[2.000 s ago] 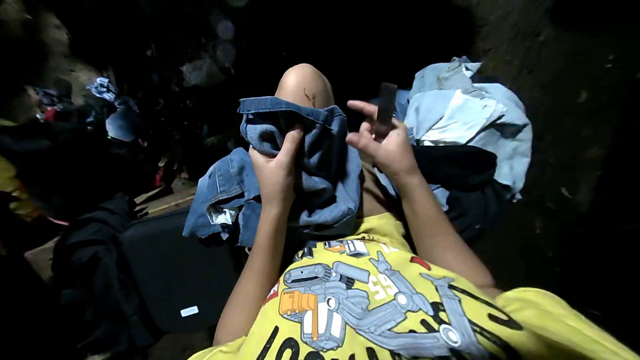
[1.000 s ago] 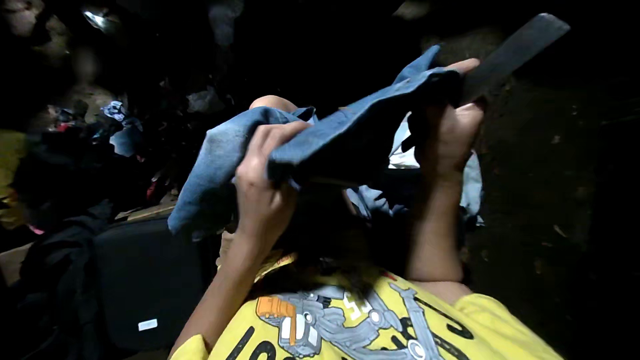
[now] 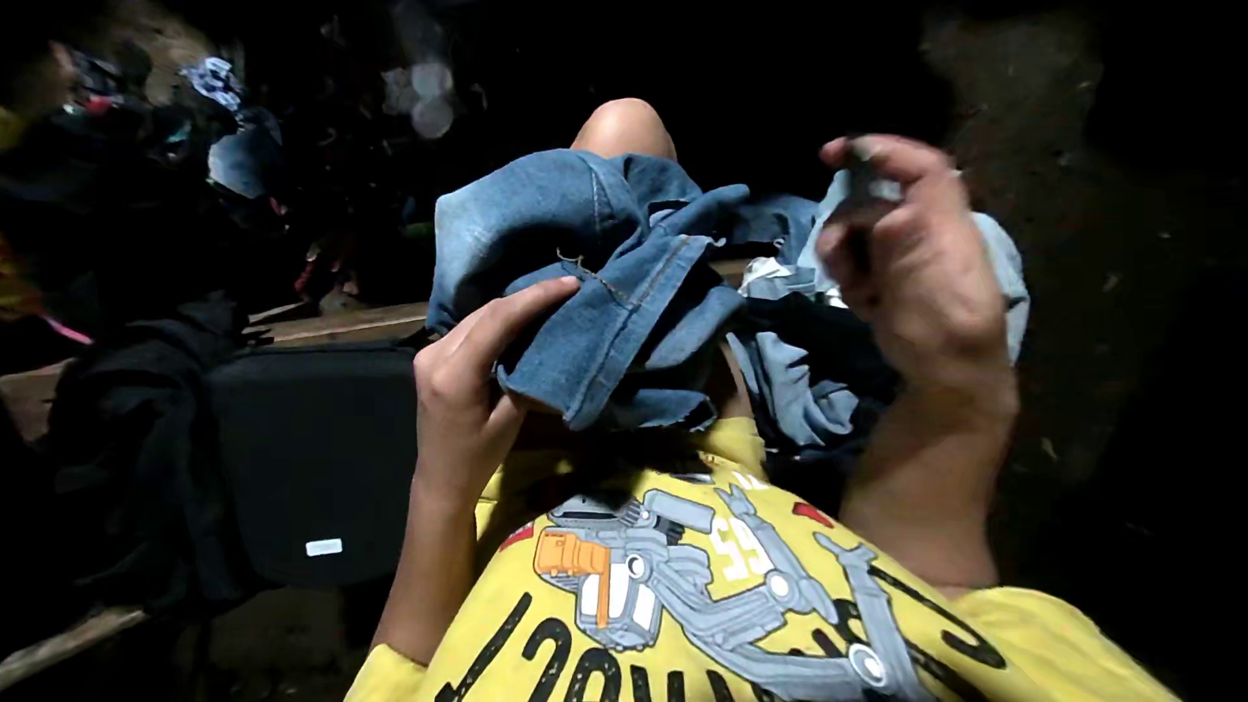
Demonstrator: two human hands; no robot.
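Note:
Blue denim cloth [image 3: 546, 214] with seams and a loose thread lies bunched over my lap, below a bare knee. My left hand [image 3: 478, 361] grips its lower left edge, the fingers lying on the fabric. To the right, my raised right hand [image 3: 916, 253] is curled around a dark, flat object [image 3: 866, 185], blurred and mostly hidden by the fingers; its kind cannot be told in this view. The right hand is apart from the blue denim.
A heap of light blue denim [image 3: 1004, 283] and dark cloth [image 3: 819, 341] lies at right. At left are a black padded case [image 3: 312, 458], black fabric [image 3: 127, 468] and a wooden plank [image 3: 341, 325]. Mixed clothes [image 3: 244, 156] lie in shadow at the upper left.
The denim, lifted and stretched between both hands a second ago, now lies bunched on the lap. My right hand has let go of it and still holds the dark flat object.

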